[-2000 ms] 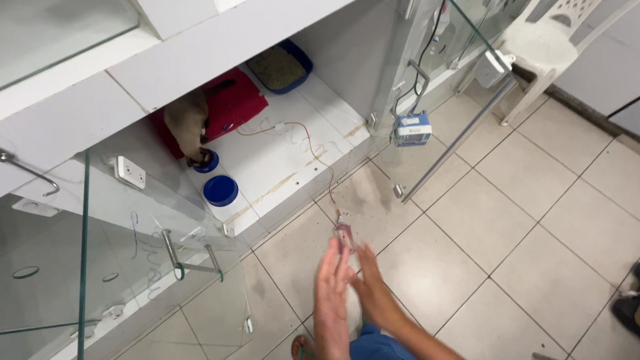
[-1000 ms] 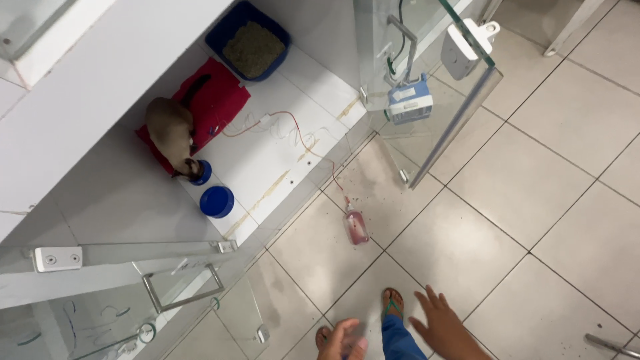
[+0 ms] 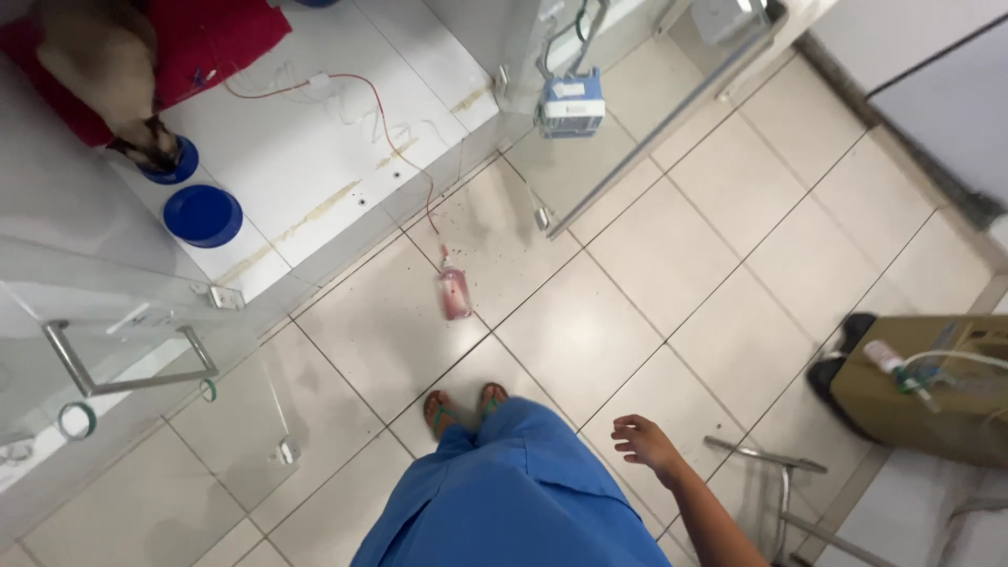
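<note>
My right hand (image 3: 644, 449) hangs over the tiled floor at the lower right, fingers slightly curled and apart, with nothing in it. My left hand is out of view. A small clear bottle with reddish liquid (image 3: 454, 293) lies on the floor ahead of my feet. From its neck a thin red tube (image 3: 383, 118) runs up into the white-floored enclosure. There a pale cat with a dark face (image 3: 98, 63) stands on a red cloth (image 3: 228, 39), its head in a blue bowl (image 3: 187, 161). A second blue bowl (image 3: 202, 216) is beside it.
Open glass doors stand on both sides, the left one with a metal handle (image 3: 142, 384). A blue and white device (image 3: 572, 106) is by the right door. At the right are a tan wheeled machine (image 3: 929, 386) with a hose and a metal stand base (image 3: 783, 488).
My hands, together two seconds ago, have moved apart; the left one has left the view. The bottle lies on the floor in both later frames. The view has shifted right.
</note>
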